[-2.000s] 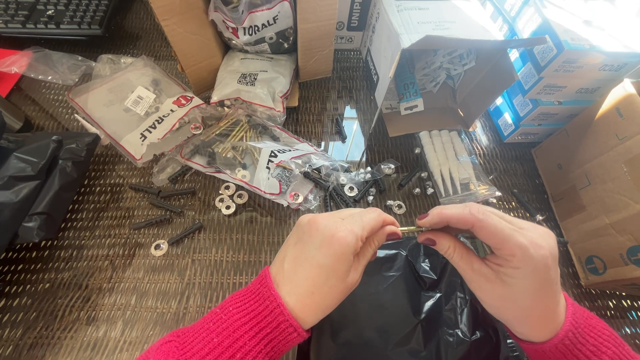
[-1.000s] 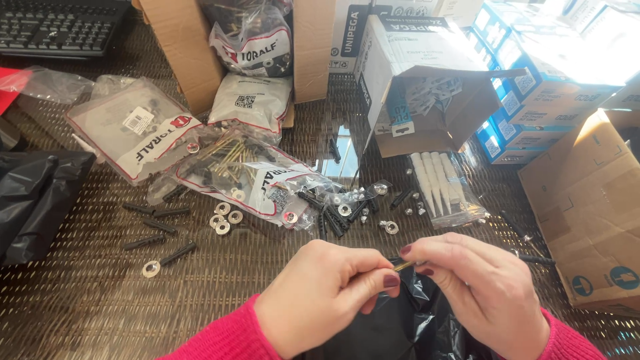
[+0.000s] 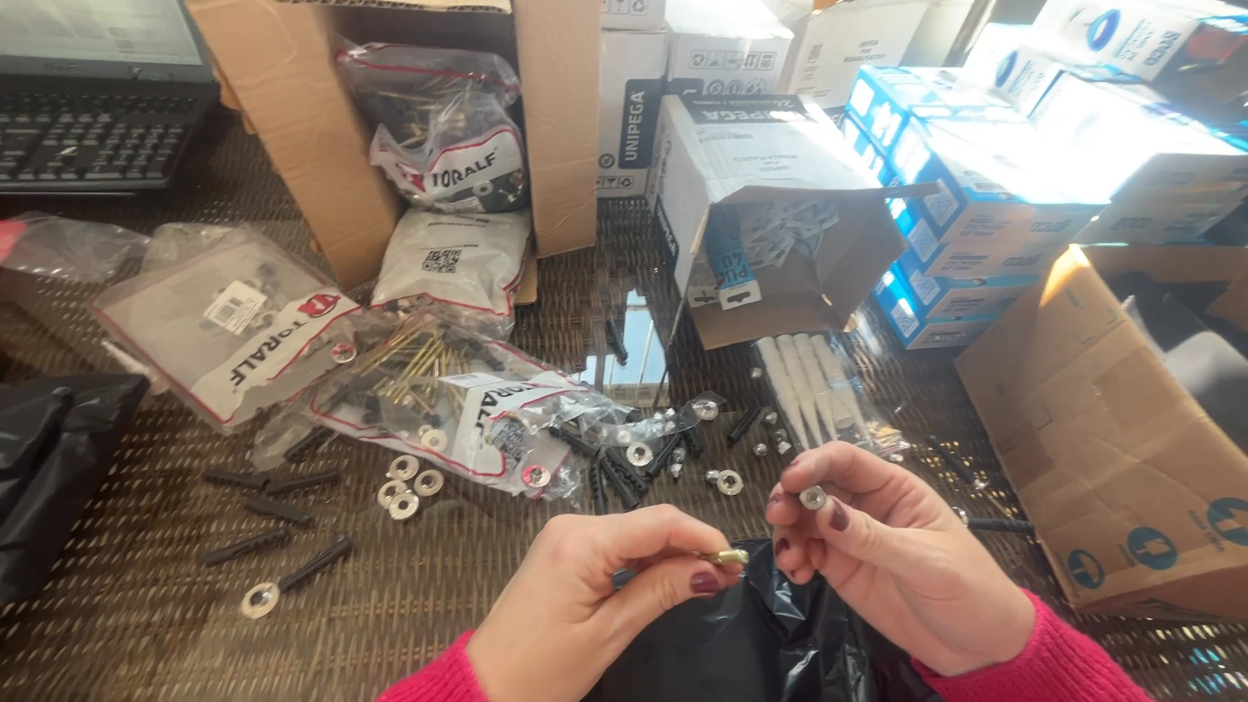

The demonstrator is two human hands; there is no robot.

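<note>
My left hand [image 3: 624, 595] pinches a brass-coloured threaded fastener [image 3: 728, 557] between thumb and forefinger, its end pointing right. Just right of it, my right hand [image 3: 868, 546] holds a small round metal nut [image 3: 812, 498] with a hole in its middle. Both hands are above a black plastic bag [image 3: 721, 634]. Beyond them lie black plastic wall plugs [image 3: 619, 478], metal washers [image 3: 403, 504] and an opened clear bag of long brass-coloured screws [image 3: 419, 366]. A pack of white tapered plastic pieces [image 3: 804, 385] is behind my right hand.
An upright cardboard box [image 3: 556, 127] holds bagged hardware at the back. An opened white carton [image 3: 751, 166], stacked blue-and-white boxes [image 3: 975, 195] and a brown cardboard box [image 3: 1121, 439] stand to the right. A keyboard [image 3: 88, 132] is back left; another black bag [image 3: 58, 468] lies left.
My hands were together at one brass-coloured piece. Now they are apart, the fastener in the left and the round nut showing in the right.
</note>
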